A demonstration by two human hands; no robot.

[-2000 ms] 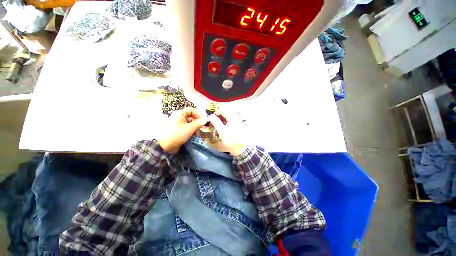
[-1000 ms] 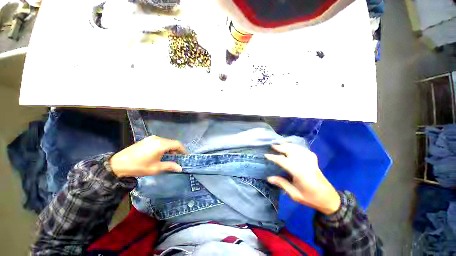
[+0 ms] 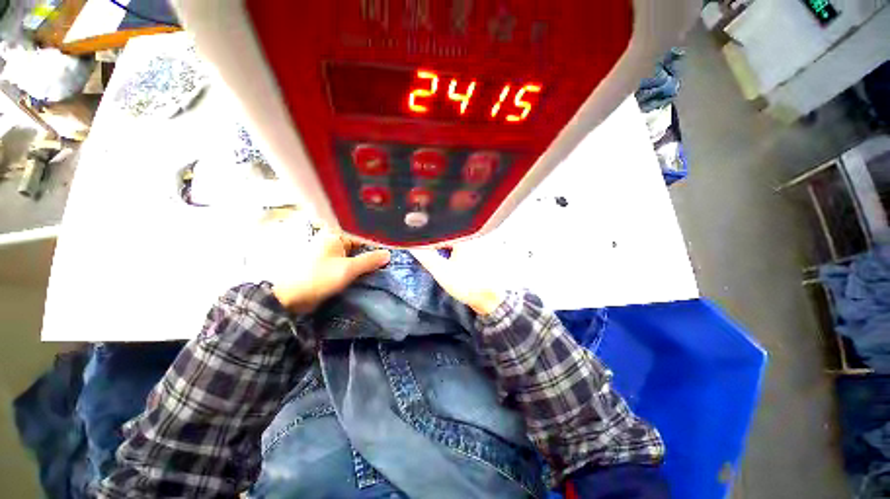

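Blue denim jeans lie over my lap, their upper part drawn up onto the table edge under the machine head. My left hand holds the gathered denim from the left, its thumb lying on top. My right hand is at the right side of the same denim; its fingertips are hidden under the head. The red-fronted head shows 2415 in red digits. It hides the die area and most of the loose buttons.
The white table carries a clear bag with speckled contents and a black curved item at left. A blue bin stands right of my lap; darker jeans hang at left. Racks with denim stand at far right.
Both hands have moved from the lap up to the table edge under the machine head, bringing the denim along. The view has tilted up, so the panel shows again, still reading 2415.
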